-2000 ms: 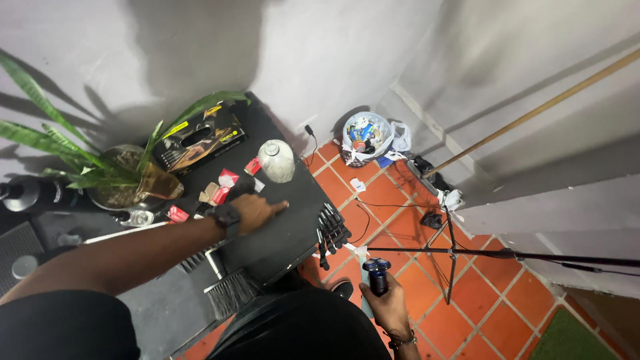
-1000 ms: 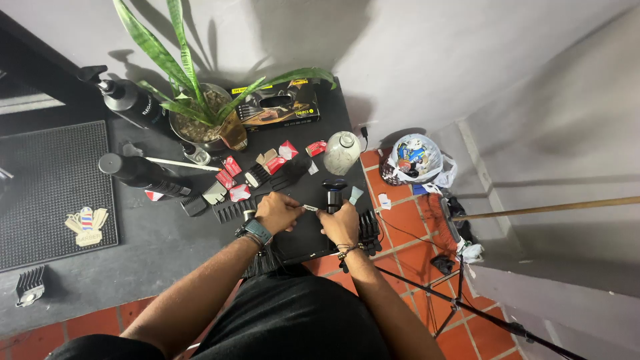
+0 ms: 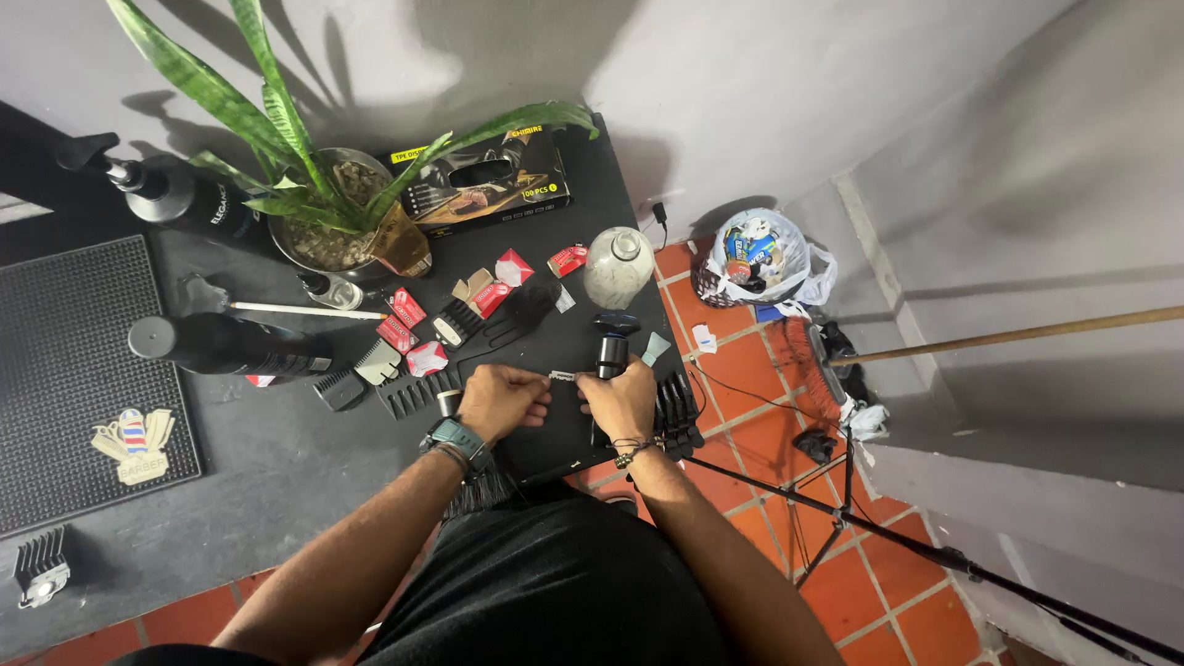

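Note:
A small metal razor blade [image 3: 561, 376] lies between my two hands over the black counter. My right hand [image 3: 618, 400] pinches its right end and also holds a black electric shaver [image 3: 611, 355] upright. At the blade's left end are the bent fingers of my left hand [image 3: 504, 400]; whether they touch it cannot be told. Red and white small boxes [image 3: 398, 331], a clipper guard comb [image 3: 456, 324] and more combs [image 3: 377, 363] lie left of my hands. Beyond them stands a clear bottle [image 3: 618, 268]. Black hair clips [image 3: 677, 407] line the counter edge right of my right hand.
A potted plant [image 3: 342, 248], a glove box [image 3: 490, 180], a pump bottle [image 3: 176, 199] and a black bottle [image 3: 231, 346] stand on the counter. A ribbed mat [image 3: 65, 370] is left. On the tiled floor are a lined waste basket [image 3: 754, 259], a broom [image 3: 814, 370] and a tripod [image 3: 844, 518].
Two seconds ago my right hand held the shaver beside the counter and my left hand pointed across it. Both hands have since come together around the blade. The view has swung.

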